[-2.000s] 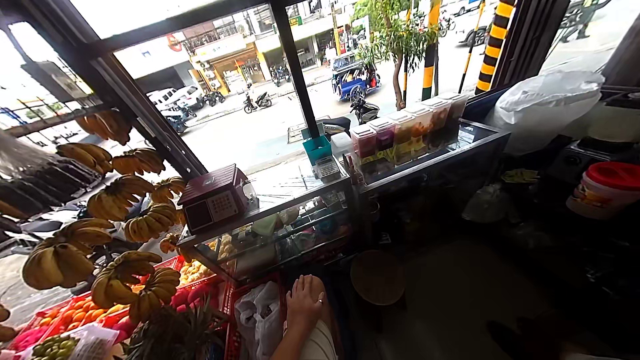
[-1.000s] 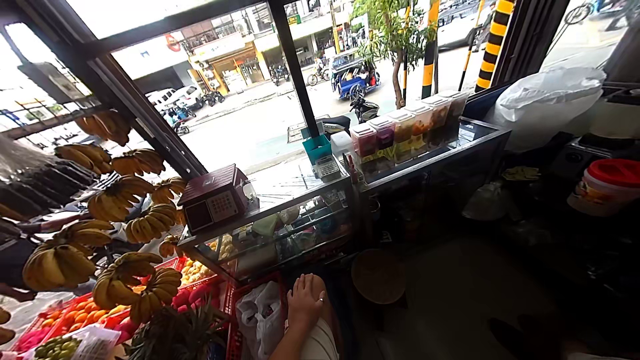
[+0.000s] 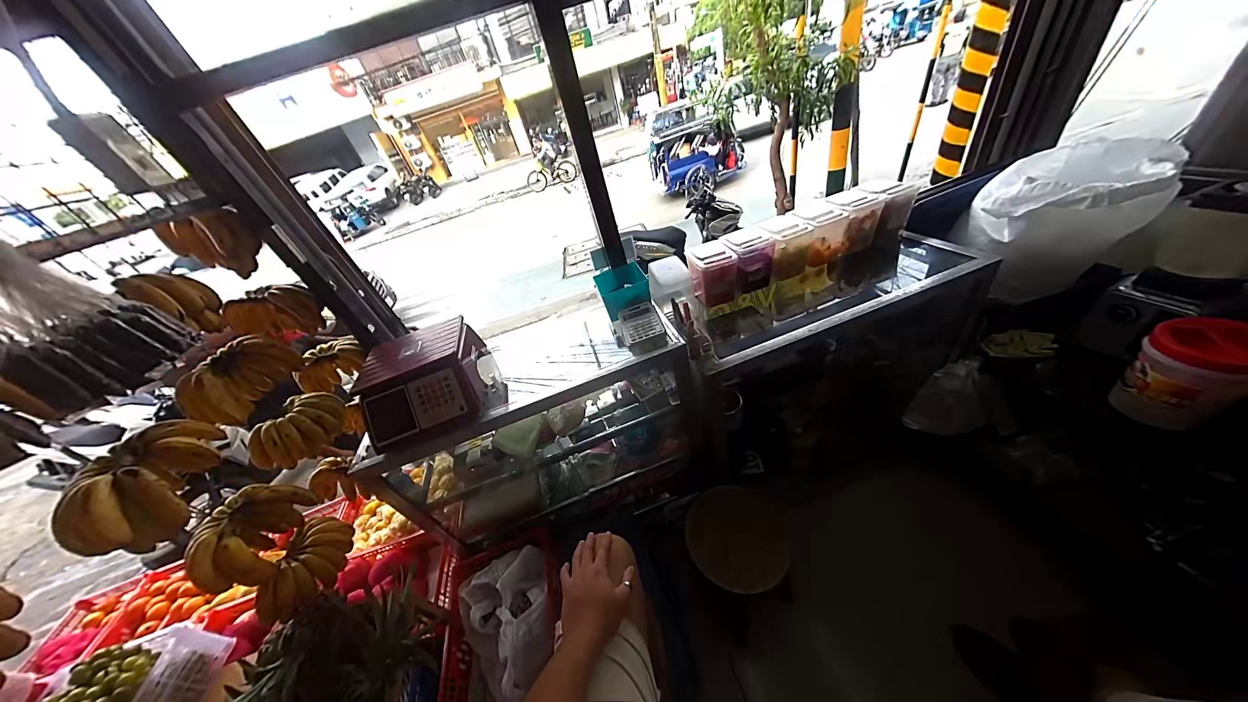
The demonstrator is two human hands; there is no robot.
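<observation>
My left hand [image 3: 597, 587] rests on my bent knee at the bottom centre, palm down and holding nothing, with a ring on one finger. Just left of it, a white plastic bag [image 3: 507, 614] sits in a red crate. Beyond the knee stands a glass display counter [image 3: 546, 434], which carries a maroon digital scale [image 3: 419, 385], a calculator [image 3: 641, 327] and a teal container [image 3: 621, 288]. My right hand cannot be seen; the lower right is very dark.
Banana bunches [image 3: 239, 375] hang at left above crates of oranges [image 3: 171, 603] and other fruit. Lidded drink containers [image 3: 756, 263] line the right counter. A round stool [image 3: 738, 539] stands right of my knee. A red-lidded bucket [image 3: 1185, 375] is at far right.
My left hand has stayed on the knee. Outside, traffic has changed: a cyclist is now on the street, left of the blue vehicle, and the motorcycle seen there two seconds ago is gone.
</observation>
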